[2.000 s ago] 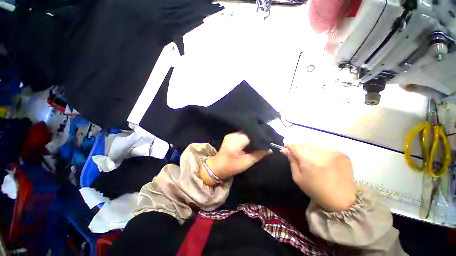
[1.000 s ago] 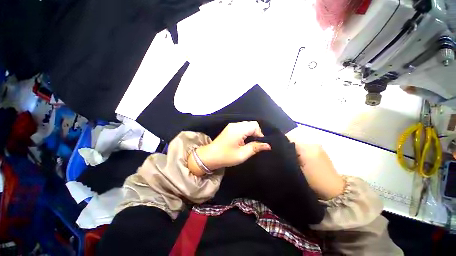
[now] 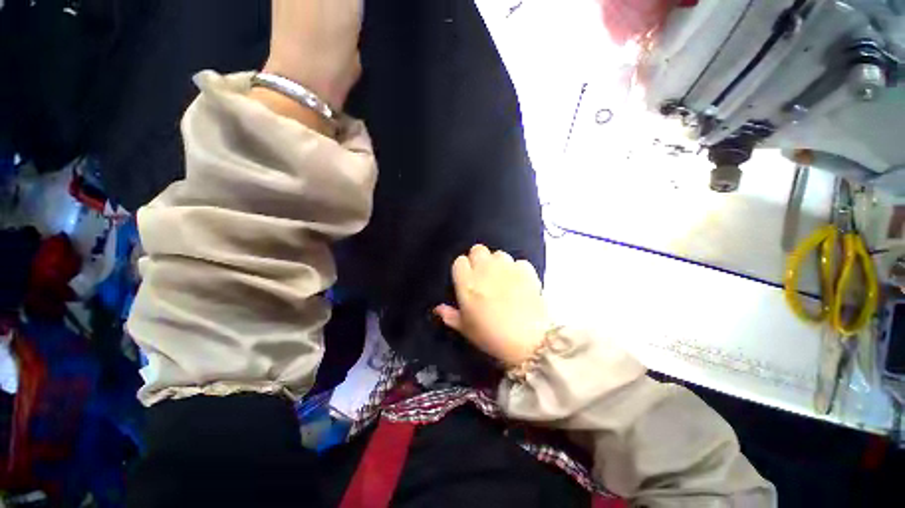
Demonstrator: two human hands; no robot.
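A large black fabric panel [image 3: 437, 149] spreads from the top of the view down to my lap, over the table's left part. My left hand [image 3: 323, 30] reaches across it to the top edge; only the wrist and part of the hand show, and the fingers are out of the picture. My right hand [image 3: 499, 303] is on the panel's lower right part, fingers curled into the cloth and thumb out to the left. Its fingertips are partly hidden.
The white machine head [image 3: 784, 79] stands at the upper right, with a pink fluffy tuft [image 3: 635, 18] beside it. Yellow-handled scissors [image 3: 832, 283] lie on the white table [image 3: 635, 298] at the right. More black cloth [image 3: 109, 79] lies at the upper left, above coloured items.
My left hand has moved from the middle up to the top edge. My right hand has moved left onto the cloth. The black panel now covers the pointed piece and white area at centre-left.
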